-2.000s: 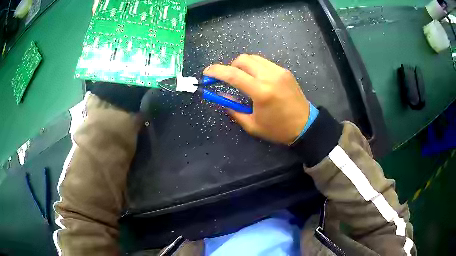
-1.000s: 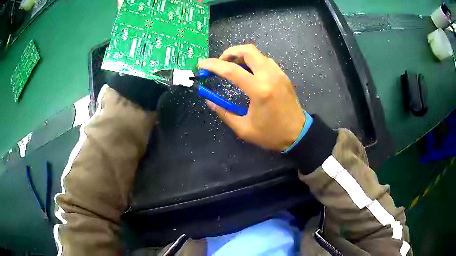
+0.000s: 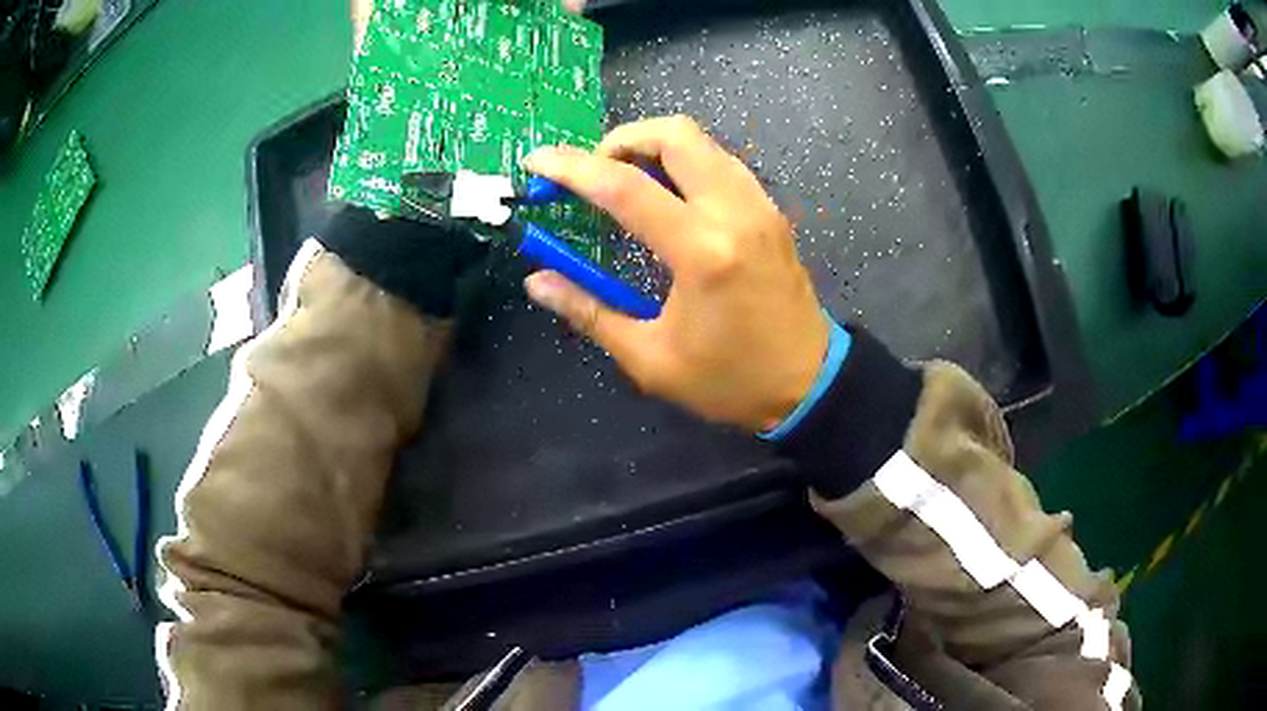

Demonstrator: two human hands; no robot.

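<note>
A green PCB panel (image 3: 479, 90) is held over the left part of the black catch tray (image 3: 556, 535). My left hand (image 3: 363, 17) is almost wholly hidden behind the panel; only bits of fingers show at its upper edges, gripping it. My right hand (image 3: 709, 271) holds the blue-handled flush cutters (image 3: 591, 274), handles spread apart. The cutters' white patch and dark jaws lie over the panel's lower edge; whether the jaws touch a lead cannot be told. Tiny bright lead clippings (image 3: 792, 118) are scattered in the tray.
Another green board (image 3: 59, 215) lies at the far left. Spare blue-handled pliers or cutters (image 3: 117, 528) lie lower left. A black case (image 3: 1159, 253) lies right of the tray, with a white round tub (image 3: 1228, 111) beyond it. A blue strap (image 3: 816, 385) circles my right wrist.
The panel has shifted right over the tray and turned slightly. My right hand and the cutters have moved left, and the jaws are now over the panel's lower edge nearer its left corner.
</note>
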